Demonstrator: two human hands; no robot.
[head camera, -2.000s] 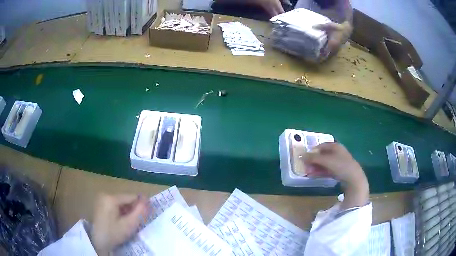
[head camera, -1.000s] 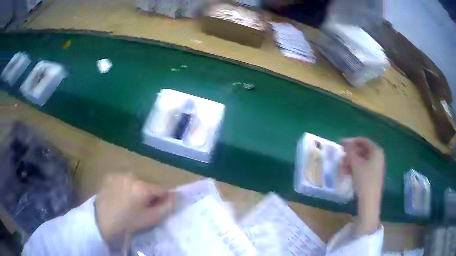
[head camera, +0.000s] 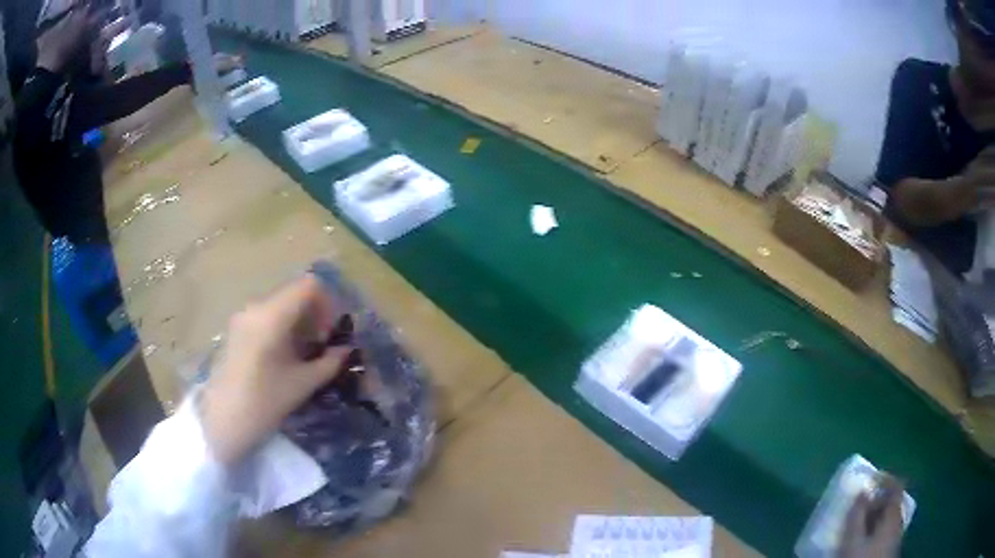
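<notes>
My left hand (head camera: 267, 365) is over the crumpled dark plastic parts bag (head camera: 382, 458) on the near bench, its fingertips closed around a small black part (head camera: 340, 354). My right hand (head camera: 871, 525) is cut off by the bottom edge at lower right, its blurred fingers over a white tray (head camera: 831, 512); whether it holds anything is hidden. Another white tray (head camera: 622, 409) lies on the green belt with a black part in its middle slot. A printed label sheet (head camera: 644, 536) shows at the bottom edge.
More white trays (head camera: 393, 198) lie up the green belt (head camera: 491, 256), with a white scrap (head camera: 543, 219). Upright white cartons (head camera: 726, 120) and a brown box of white pieces (head camera: 824, 242) stand across it. People are at far left and right.
The view has swung left. My left hand has moved from the label sheets to the parts bag and closed on a black part. My right hand remains at a tray.
</notes>
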